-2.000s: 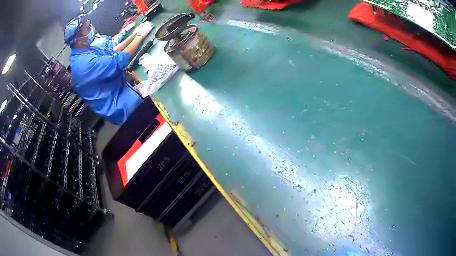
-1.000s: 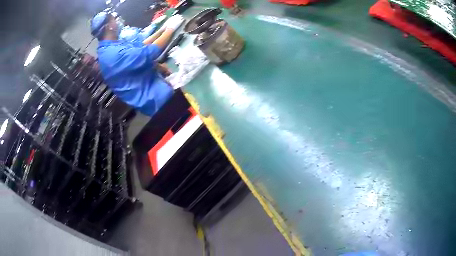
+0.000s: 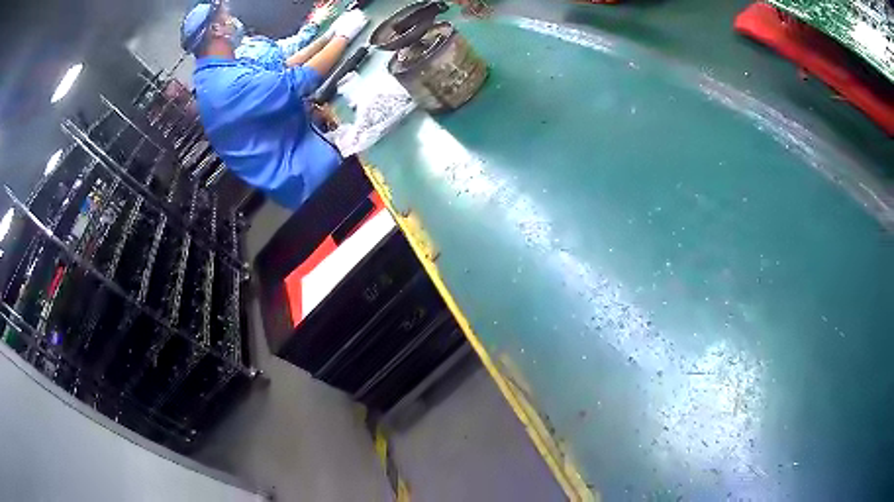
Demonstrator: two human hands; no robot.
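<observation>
Neither of my hands is in the picture. A large green worktable (image 3: 627,225) with a yellow edge lies nearest in front of me, with small specks and bright glare on its surface. A green circuit board (image 3: 851,31), cut off by the upper right corner, rests on a red pallet (image 3: 823,71). A worn round metal can (image 3: 441,71) stands at the table's far end with a dark round lid tilted on it.
A person in a blue smock and cap (image 3: 257,118) works at the table's far left, beside a whitish sheet (image 3: 377,106). Black stacked crates (image 3: 368,314) holding red and white flat items stand against the yellow edge. Black racks (image 3: 147,265) stand at the left.
Since the earliest frame the view has shifted, so the person, can and crates sit further right. The small blue patch at the bottom edge is gone. The person's gloved hands stay over the far table end.
</observation>
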